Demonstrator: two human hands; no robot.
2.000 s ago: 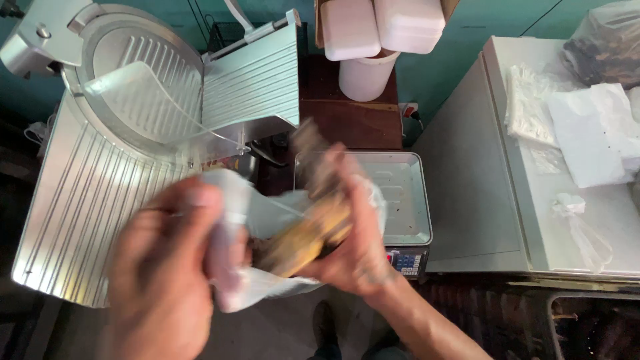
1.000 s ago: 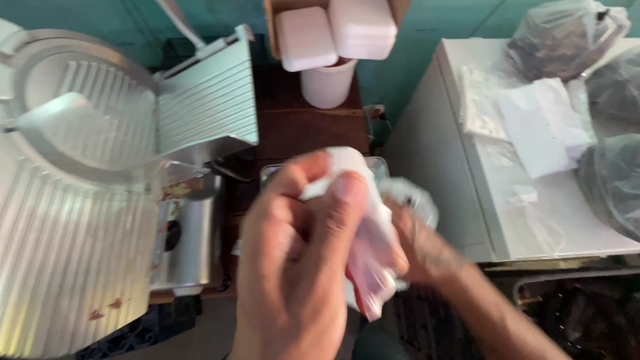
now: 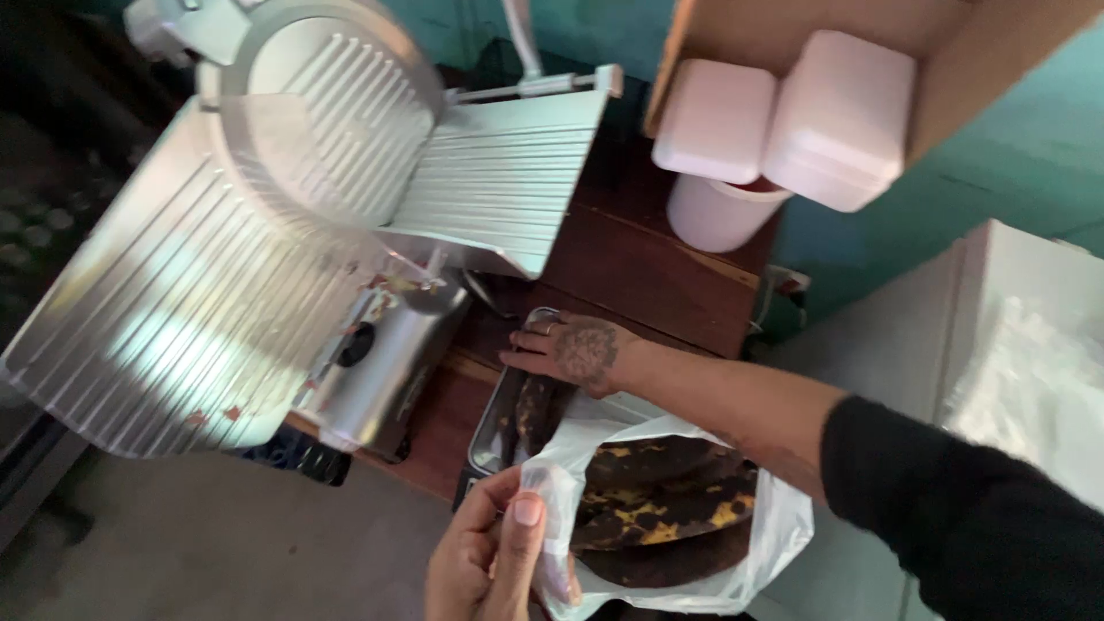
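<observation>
My left hand (image 3: 496,543) pinches the rim of a white plastic bag (image 3: 780,526) between thumb and fingers. In the bag lie several dark, spotted ripe plantains (image 3: 664,509). My right hand (image 3: 573,345), palm down, reaches past the bag to the far end of the metal tray of a scale (image 3: 487,431). Under and beside it more dark plantains (image 3: 533,414) lie on the tray. Whether its fingers grip anything cannot be seen.
A metal meat slicer (image 3: 345,129) with scraps on it stands at the left. Behind are a cardboard box (image 3: 966,78) with white foam containers (image 3: 837,112) and a white bucket (image 3: 720,211). A white cabinet-like appliance (image 3: 975,319) is at the right.
My right hand has moved to the far end of the scale tray. The bag mouth, earlier bunched and blurred near my left hand, now stands open with plantains showing. The view has shifted.
</observation>
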